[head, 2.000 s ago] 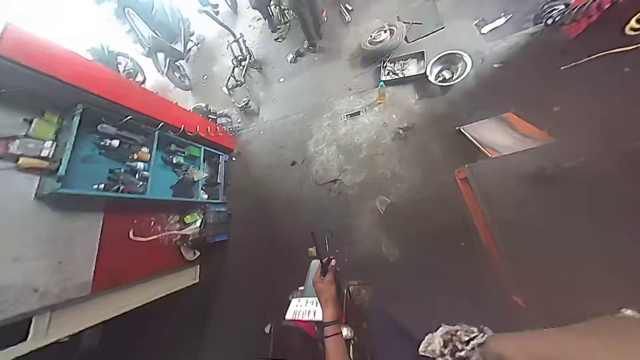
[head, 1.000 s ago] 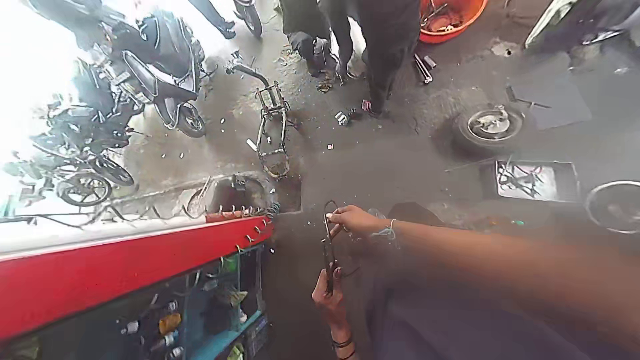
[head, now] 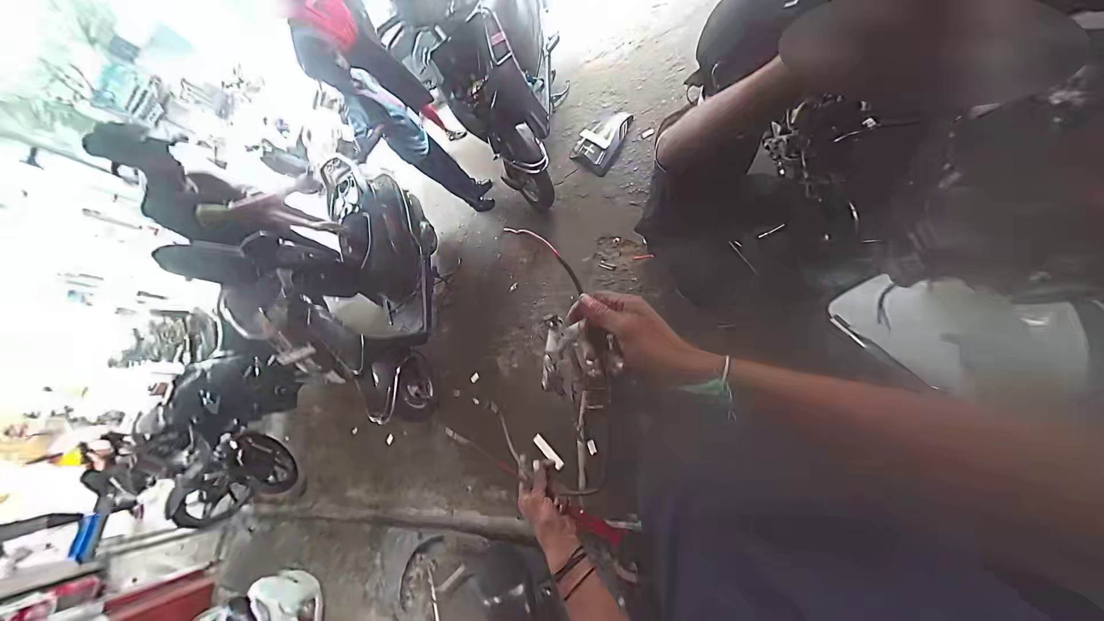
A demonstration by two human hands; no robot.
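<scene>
My right hand (head: 634, 332), with a pale band at its wrist, pinches a thin cable (head: 565, 263) between thumb and fingers. The cable's free end curves up and left, partly red. Just below these fingers is a greyish part (head: 561, 358); whether my hand holds it is unclear. Lower down, my left hand (head: 549, 509), wearing dark wristbands, has its fingers closed around thin wires or a slim tool, too blurred to tell. A red piece (head: 595, 522) shows beside it. The two hands are apart.
Parked scooters (head: 371, 241) and a motorcycle (head: 233, 466) stand left, near people. Another scooter (head: 517, 95) is at the top. A person's arm (head: 720, 112) reaches toward dark machinery at right. A dark rounded object (head: 492, 582) lies below. White scraps dot the floor.
My hands, close together on a thin wire or tool one second ago, are now farther apart. The cable's reddish end now stands out above my right hand. The view has swung strongly.
</scene>
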